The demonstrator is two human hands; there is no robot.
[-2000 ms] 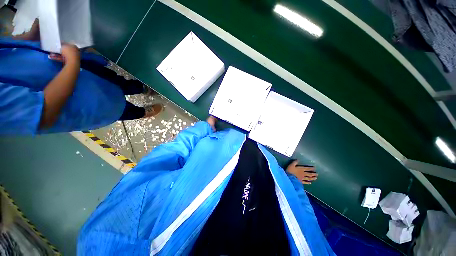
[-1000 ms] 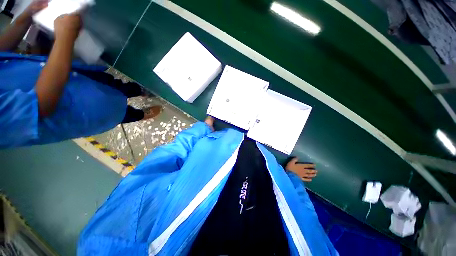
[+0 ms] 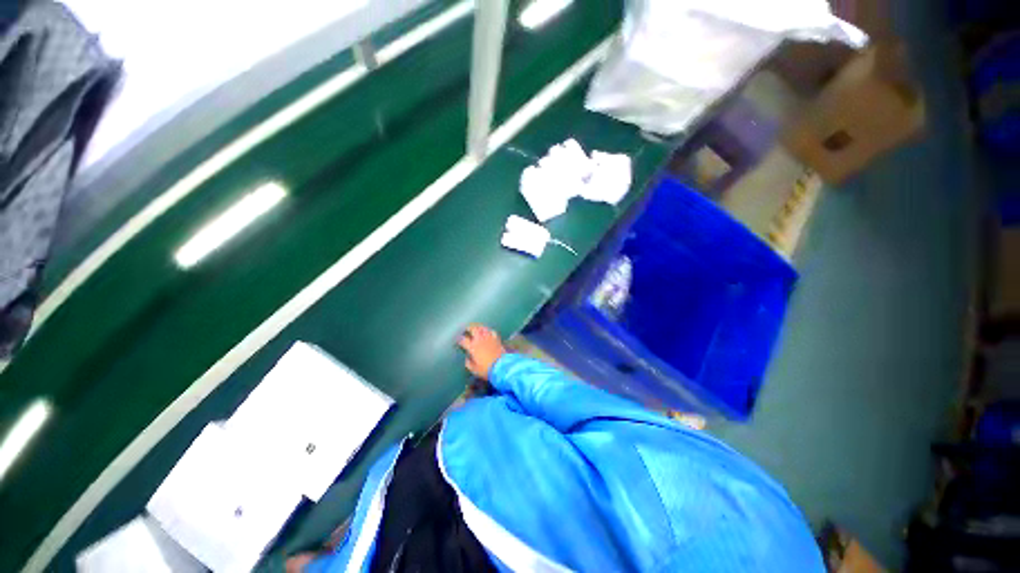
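Note:
Three white closed boxes lie in a row on the green bench, in the lower left: the nearest [image 3: 319, 409], a middle one [image 3: 218, 487] overlapping it, and one cut off by the bottom edge [image 3: 129, 551]. My right hand [image 3: 481, 350] rests on the bench near its front edge, right of the boxes, and holds nothing. My left hand [image 3: 317, 556] shows small and partly hidden at the bottom, beside the boxes; its grip is unclear. White label stacks [image 3: 556, 181] lie farther up the bench, with a smaller one [image 3: 525, 236] trailing a thin string.
A deep blue bin [image 3: 716, 297] with clear plastic inside stands beside the bench. A whitish plastic bag [image 3: 682, 67] lies at the bench's far end. A brown carton [image 3: 856, 118] sits on the floor beyond. Grey patterned wrap [image 3: 45, 146] hangs at the upper left.
The view has swung right: the boxes now lie lower left, and the labels and blue bin are nearer the middle. The coworker is out of view. My right hand remains on the bench.

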